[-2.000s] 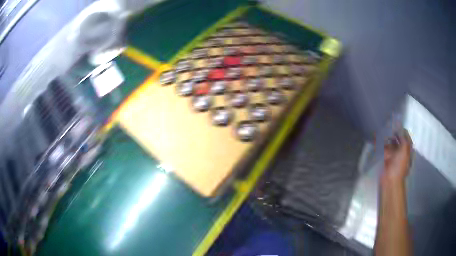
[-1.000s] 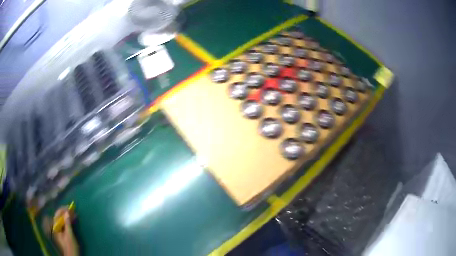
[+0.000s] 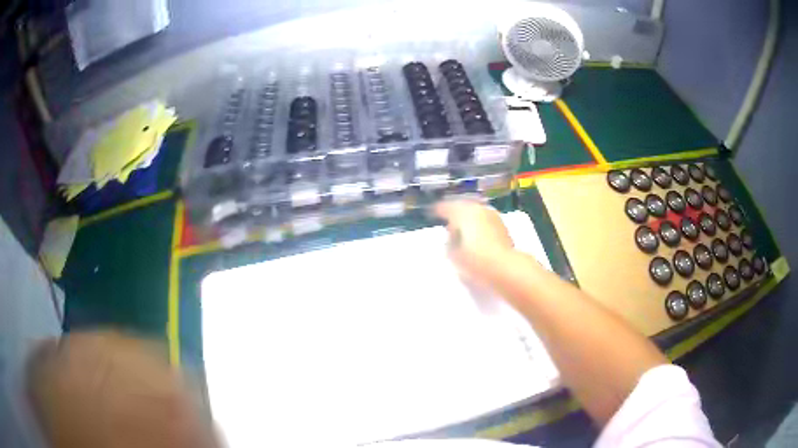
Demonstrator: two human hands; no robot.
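A large white tray (image 3: 350,350), overexposed so that no pockets can be made out, lies on the green mat in front of me. My right hand (image 3: 477,234) is over the tray's far right edge, fingers pointing left. A small dark spot shows beneath the fingers; whether they grip anything is unclear. My left hand (image 3: 114,394) is a brown blur at the lower left, beside the tray's left edge; its fingers cannot be made out.
A clear plastic organizer (image 3: 350,171) with rows of black and clear rings stands behind the tray. Black round units (image 3: 661,269) lie in rows on brown cardboard (image 3: 577,236) at the right. A white fan (image 3: 542,48) stands behind; yellow slips (image 3: 131,149) lie far left.
The view has swung left, so the cardboard now sits at the right. The white tray is now on the mat. The yellow tool seen in a hand at lower left no longer shows.
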